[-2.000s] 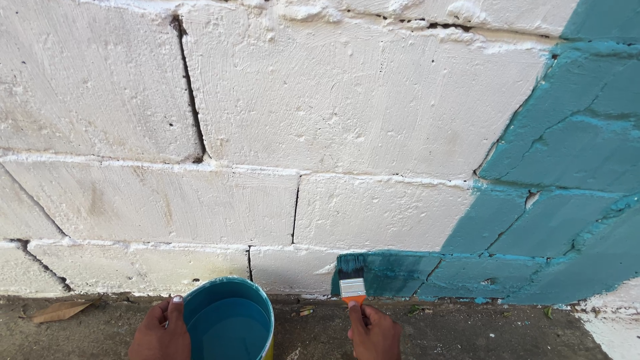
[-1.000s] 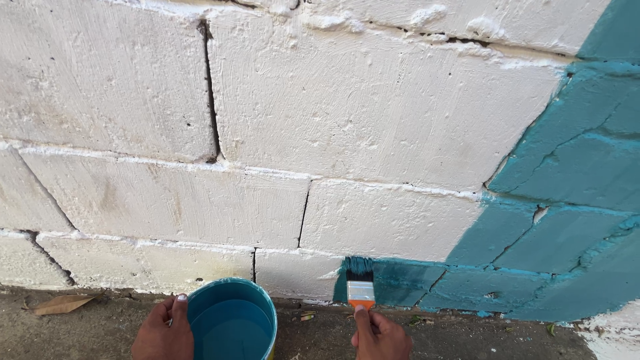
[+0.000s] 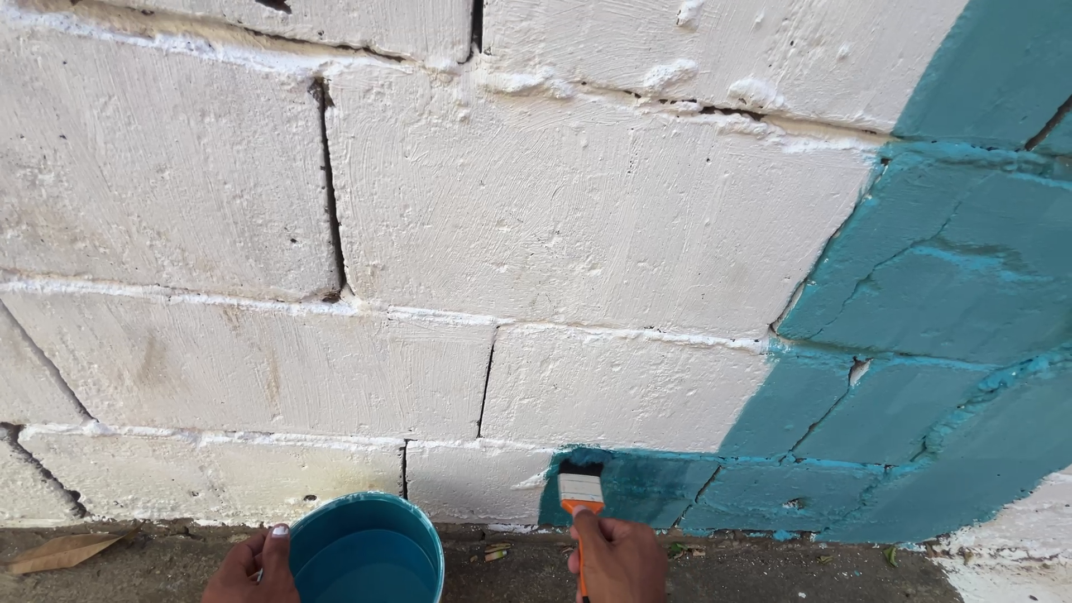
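Observation:
My right hand point(image 3: 621, 559) grips the orange handle of a flat paintbrush point(image 3: 581, 492), its dark bristles up against the lowest course of the block wall point(image 3: 536, 226). Around the bristles the teal paint point(image 3: 657, 486) looks darker and wet. At the bottom left of centre, my left hand point(image 3: 255, 569) holds a bucket of teal paint point(image 3: 368, 565) by its left rim, thumb uppermost; the lower part of the bucket is out of view. The wall is white on the left and teal on the right.
Grey ground point(image 3: 754, 569) runs along the wall's foot. A dry leaf point(image 3: 65, 553) lies at the far left, and small debris point(image 3: 497, 552) between bucket and brush. Cracks and rough mortar joints cross the wall. White paint point(image 3: 1013, 536) shows at the lower right.
The brush has shifted slightly along the lowest course, its bristles still at the teal patch. The left hand stays at the bucket's rim.

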